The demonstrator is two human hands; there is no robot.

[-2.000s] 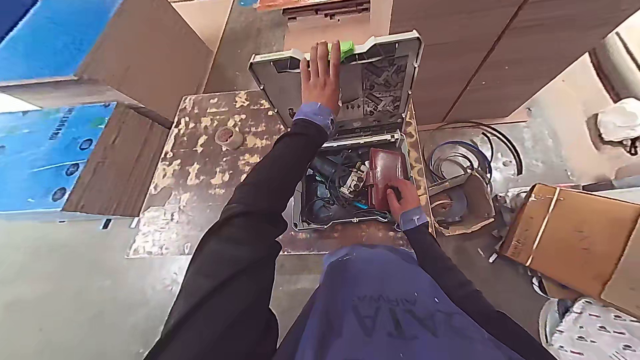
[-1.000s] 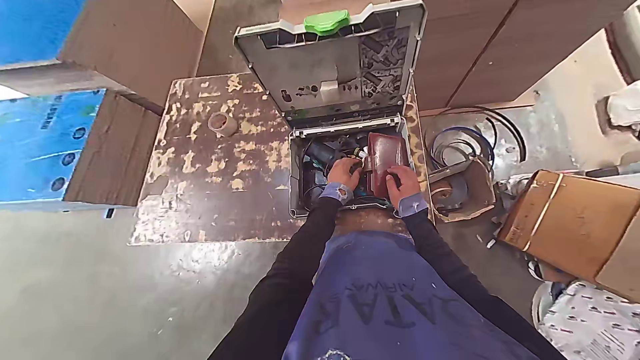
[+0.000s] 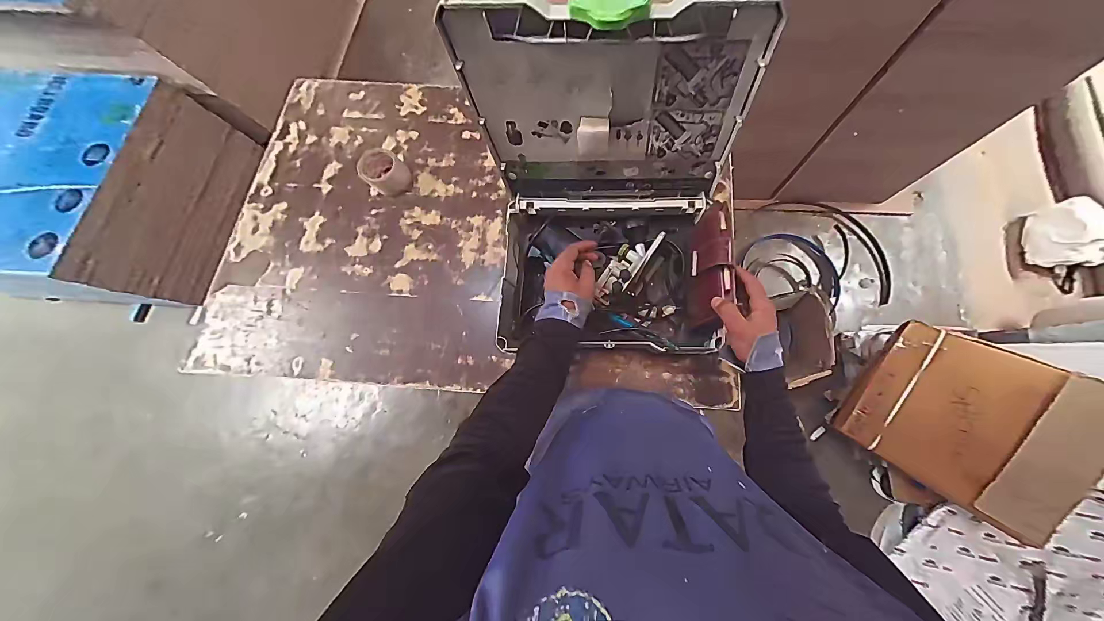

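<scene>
A hard plastic tool case (image 3: 611, 348) with a green latch (image 3: 609, 12) stands open on a worn wooden board, its lid raised at the back. Inside lie small white and metal fittings (image 3: 634, 267), cables and dark tools. My right hand (image 3: 748, 312) grips a dark red leather-like case (image 3: 710, 259), tilted on edge along the right wall. Over the left part of the contents is my left hand (image 3: 571, 278), fingers curled; whether it holds something small cannot be told.
A roll of tape (image 3: 385, 172) sits on the worn board (image 3: 345, 259). Coiled bands (image 3: 798, 259) and a cardboard box (image 3: 957, 414) are at the right. Stacked boards with blue covering (image 3: 65, 172) stand at the left, brown panels (image 3: 897, 95) behind.
My left hand came down from the lid into the case. The dark red case has shifted from lying over the contents to the right wall, with my right hand on it.
</scene>
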